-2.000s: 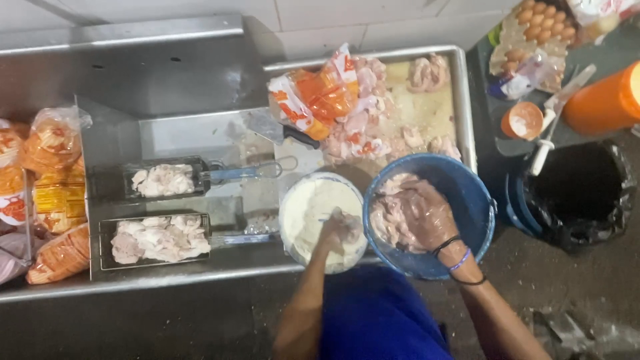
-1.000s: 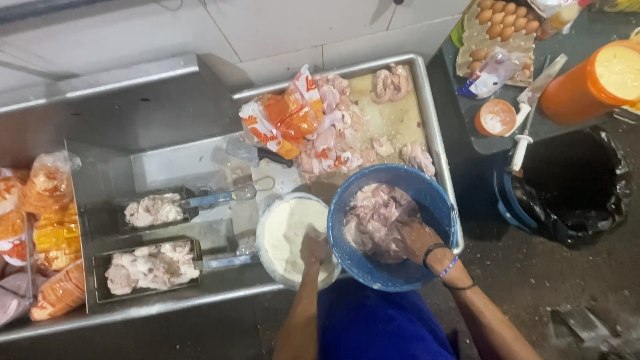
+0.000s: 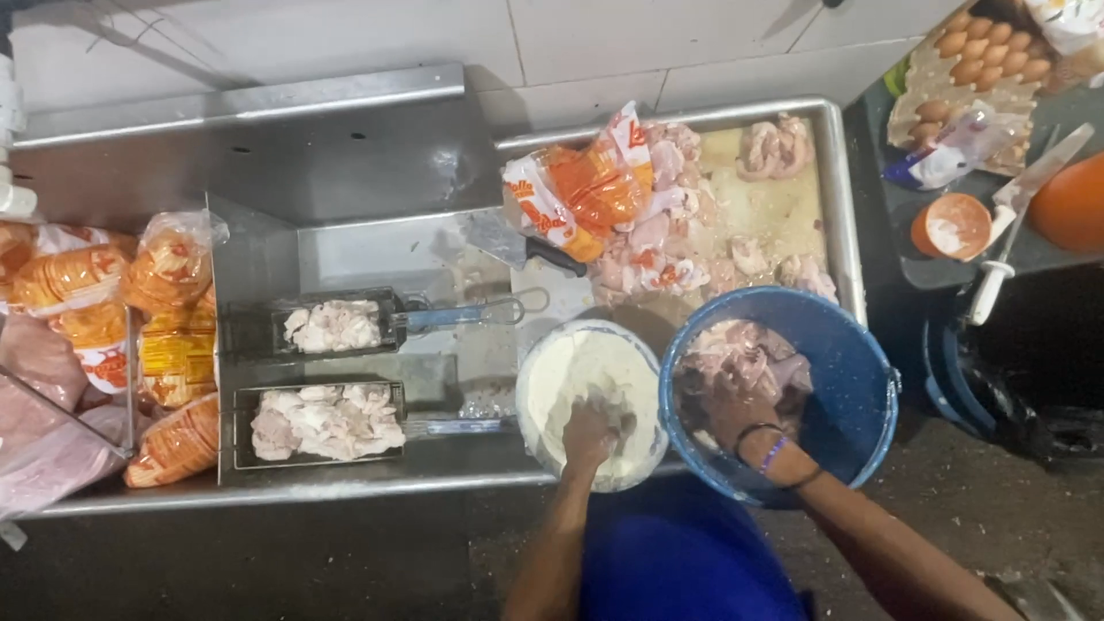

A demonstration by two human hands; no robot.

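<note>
My left hand (image 3: 595, 431) is down in a white bucket of pale flour (image 3: 561, 371), its fingers partly coated and partly hidden in the powder. Beside it on the right, my right hand (image 3: 746, 410) reaches into a blue plastic bucket (image 3: 841, 405), among raw chicken pieces (image 3: 776, 362); its fingers are blurred against the meat. Two wire fryer baskets with blue handles sit in the steel sink to the left, the upper holding floured chicken (image 3: 335, 326), the lower holding a larger heap (image 3: 329, 423).
Raw chicken and an orange-printed plastic bag (image 3: 595, 190) lie on the steel counter, beside a dark-handled blade (image 3: 556, 257). Bagged chicken (image 3: 73, 280) fills the left compartment. At right are eggs (image 3: 992, 52), an orange cup (image 3: 951, 226), a white-handled knife (image 3: 992, 289) and a black-lined bin (image 3: 1044, 371).
Both hands stay in their buckets, with small shifts of the fingers. The baskets of floured chicken have not plainly changed.
</note>
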